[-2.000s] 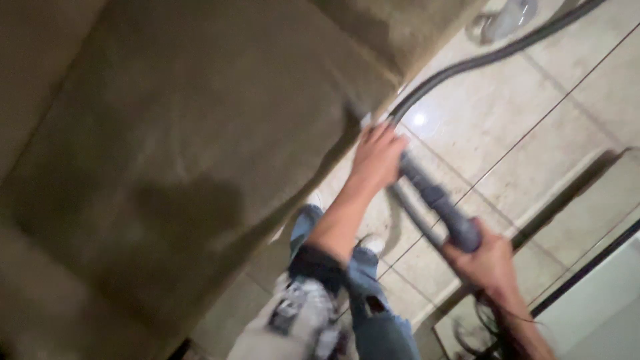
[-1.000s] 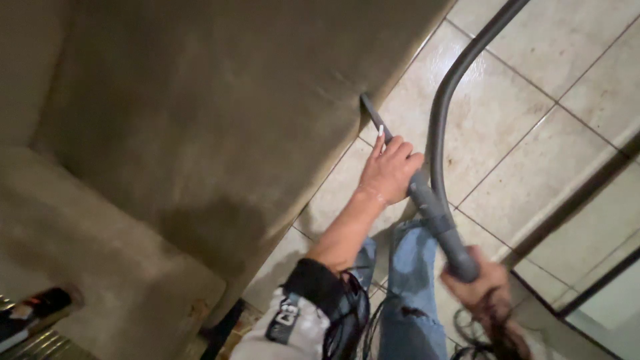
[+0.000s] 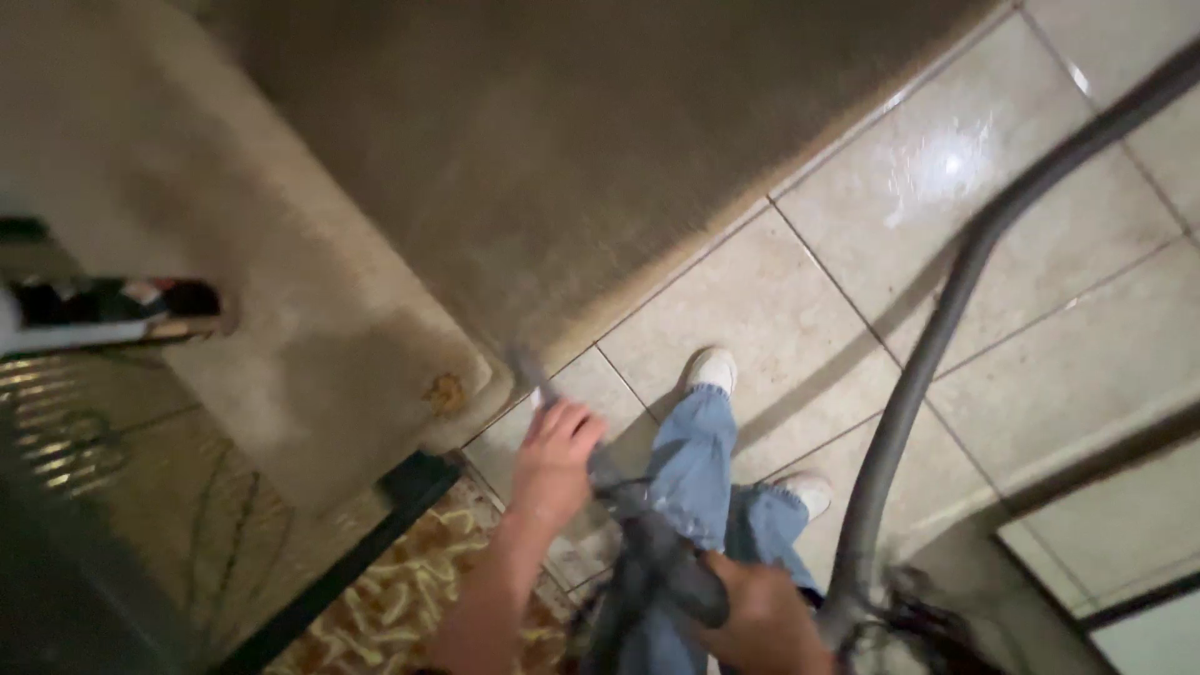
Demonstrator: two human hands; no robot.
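A grey vacuum cleaner wand (image 3: 647, 520) runs between my hands. My left hand (image 3: 558, 459) grips its front part, close behind the narrow nozzle (image 3: 525, 361). The blurred nozzle tip lies at the lower edge of a brown upholstered sofa seat (image 3: 562, 141), beside the rounded corner of the sofa arm (image 3: 356, 375). My right hand (image 3: 759, 614) is closed round the rear handle end of the wand. A thick grey hose (image 3: 937, 319) curves from near my right hand to the upper right.
Beige floor tiles (image 3: 750, 281) lie right of the sofa, with my shoes (image 3: 712, 368) on them. A patterned brown rug (image 3: 394, 600) is at the bottom. A dark-edged glass tabletop (image 3: 347, 553) stands at lower left, near a dark object (image 3: 122, 305). A pale panel (image 3: 1106, 544) is at the right.
The view has shifted toward the sofa arm. The nozzle has moved along the seat's front edge to the corner by the arm, with both hands still on the wand.
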